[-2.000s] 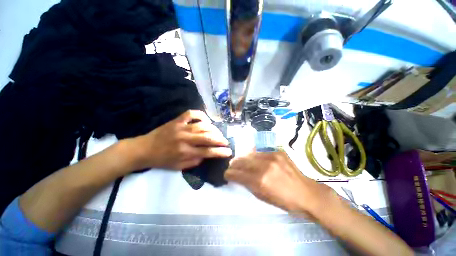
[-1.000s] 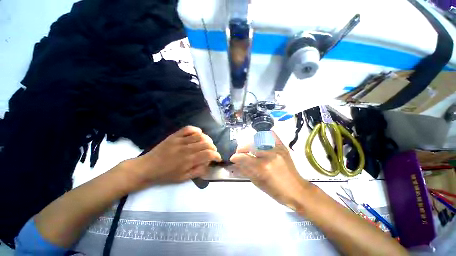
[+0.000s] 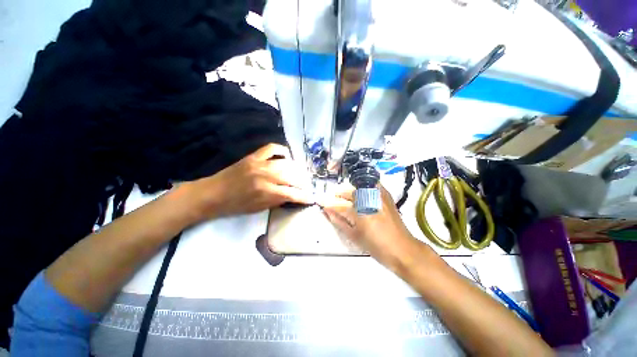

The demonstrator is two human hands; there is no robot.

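The black garment pile lies heaped left of the white sewing machine head. My left hand lies at the pile's lower right edge, fingertips on black fabric just left of the presser foot. My right hand is just in front of the needle area, partly behind the grey knurled knob. Its fingertips meet my left fingertips at the fabric edge; its grip is overexposed and unclear. The needle plate and bed cover shows bare below the hands.
Yellow-handled scissors lie right of the needle, with black scraps behind. A purple box and a blue pen are at right. A black strip crosses the ruler scale. Cardboard sits against the machine.
The black fabric between my hands has moved up toward the presser foot, baring the bed cover. My left hand has moved slightly up. The view has shifted a little.
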